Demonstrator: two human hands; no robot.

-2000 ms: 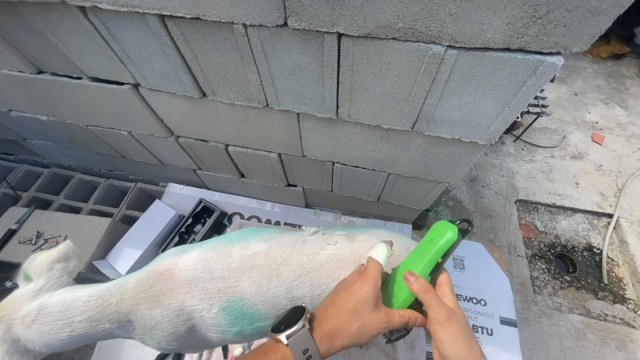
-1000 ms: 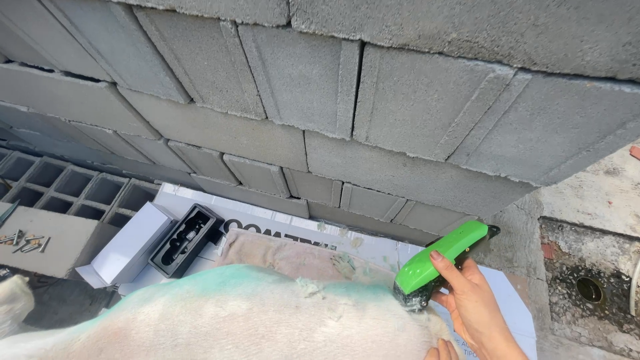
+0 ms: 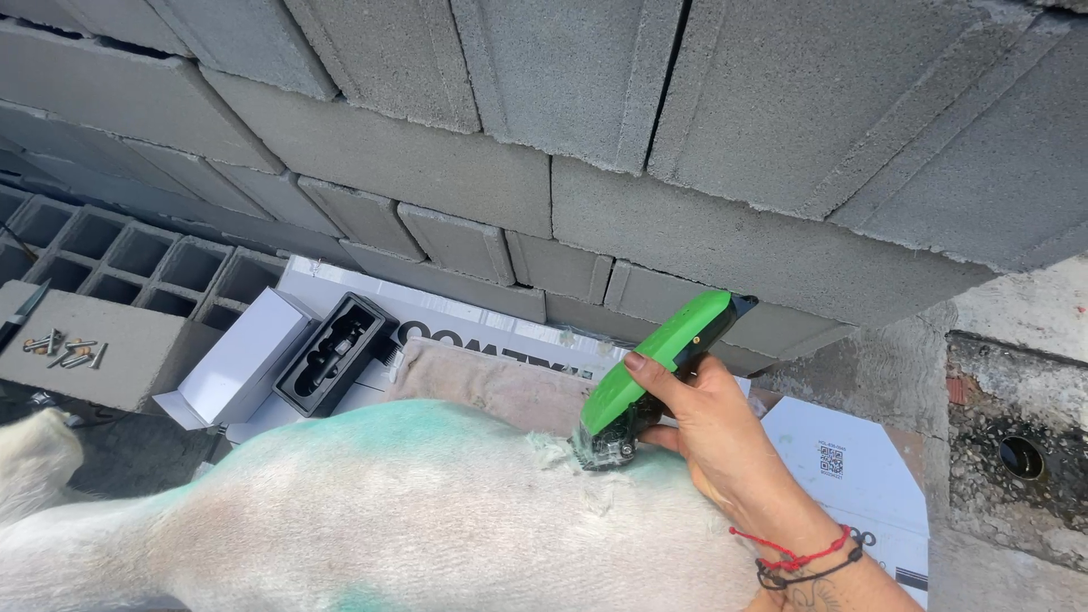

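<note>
My right hand (image 3: 718, 425) holds a green and black hair clipper (image 3: 663, 357), tilted, with its head down on the rump end of a white dog's back (image 3: 442, 510). Loose tufts of pale fur (image 3: 561, 455) lie by the clipper head. The dog's short coat bears turquoise patches along the spine and on its side, and its head end is at the left edge. My left hand does not show, apart from what may be a bit of skin at the bottom edge, below the right wrist.
Beyond the dog, a flattened printed carton (image 3: 837, 425) carries a pinkish cloth (image 3: 493, 382), a black molded tray (image 3: 336, 353) and a white box (image 3: 251, 357). Screws (image 3: 72, 348) and a knife (image 3: 25, 306) lie on a concrete block at left. A block wall (image 3: 476, 178) rises behind; a drain hole (image 3: 1020, 457) is at right.
The clipper went from a hold near both hands to my right hand alone, its head now on the dog's back. My left hand, with a watch, has dropped out of sight. The view has shifted closer.
</note>
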